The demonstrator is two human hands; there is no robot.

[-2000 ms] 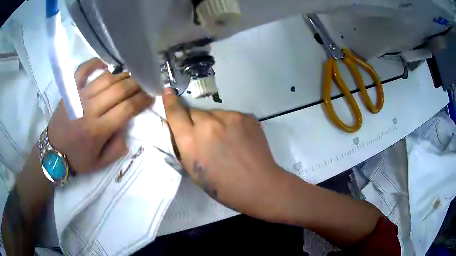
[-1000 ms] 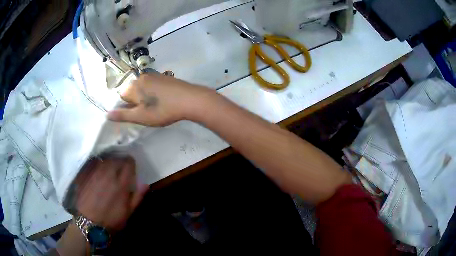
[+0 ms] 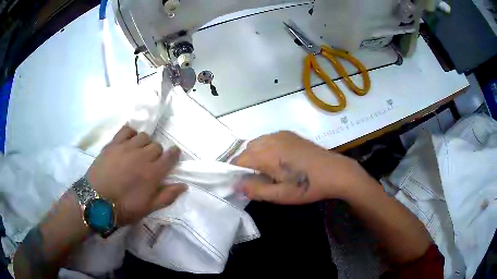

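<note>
A white trouser piece (image 3: 201,122) with dark stitch lines lies under the sewing machine's needle area (image 3: 173,75) and runs down over the table's front edge. My left hand (image 3: 133,171), with a watch on the wrist, lies on the cloth left of centre, fingers bent; whether it pinches the cloth is unclear. My right hand (image 3: 286,169) grips the cloth's right edge between thumb and fingers, in front of the machine bed. The thumb tip is blurred. Folds of cloth hang below both hands.
Orange-handled scissors (image 3: 327,71) lie on the machine bed, right of the needle. The machine head (image 3: 245,11) spans the top. More white pieces (image 3: 468,174) are piled at the right. A printed ruler (image 3: 359,122) runs along the table's front edge.
My right hand has moved from the needle area right and down, now with the cloth's edge in it. My left hand has risen from the table's front edge onto the cloth.
</note>
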